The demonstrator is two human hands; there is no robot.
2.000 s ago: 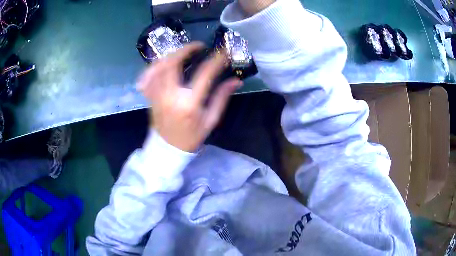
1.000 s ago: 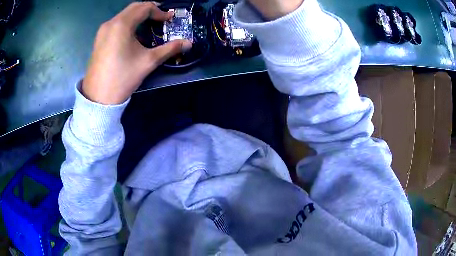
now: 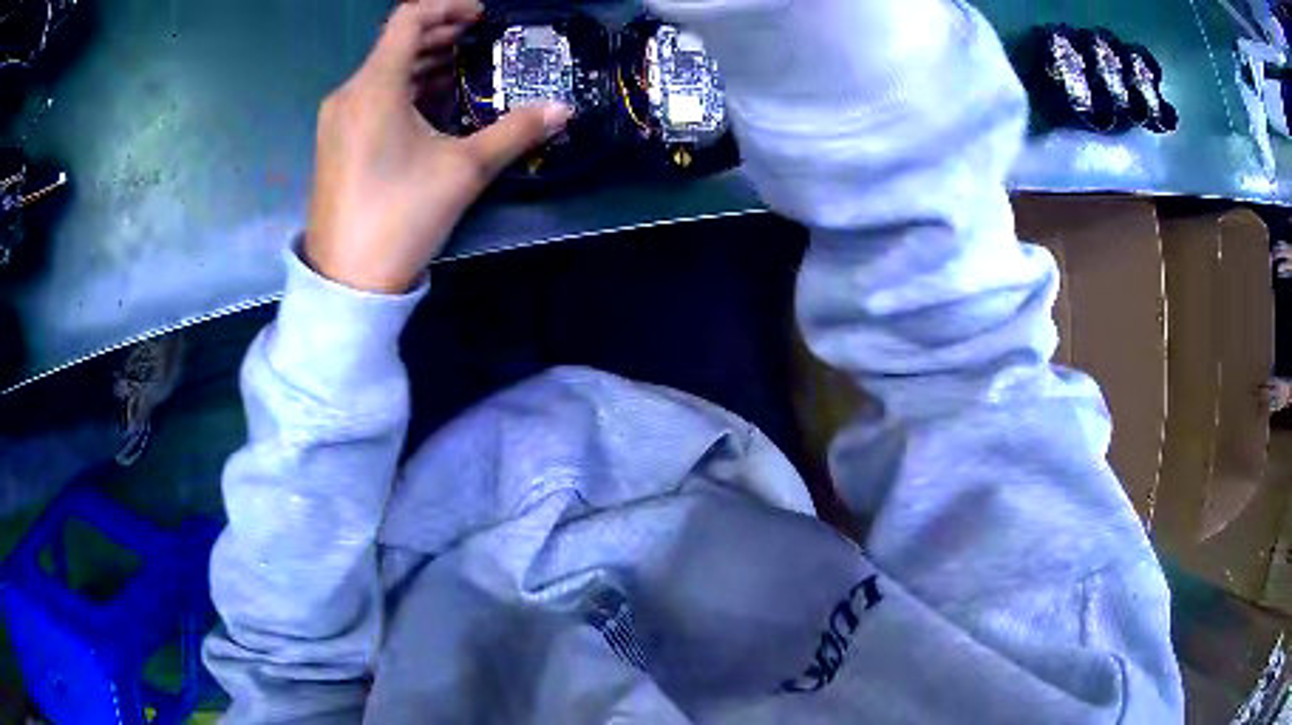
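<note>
Two part-built units, black housings with pale circuit boards and thin coloured wires, stand side by side near the bench edge. My left hand (image 3: 404,156) is around the left side of the left unit (image 3: 533,68), its thumb on the lower part of the board and its fingers at the upper left. The right unit (image 3: 683,85) is partly covered by my right sleeve. My right hand is beyond the top edge; only its grey sleeve shows. No tool is visible.
Several small black units (image 3: 1105,78) stand in a tight row at right. Dark wired parts (image 3: 17,184) lie at far left on the green bench top (image 3: 199,170). Open brown cartons (image 3: 1105,312) are below right, and a blue stool (image 3: 85,609) is at lower left.
My left hand, blurred in front of the units two seconds ago, is now at the left unit. My right hand, partly visible at the top before, has gone out of the picture.
</note>
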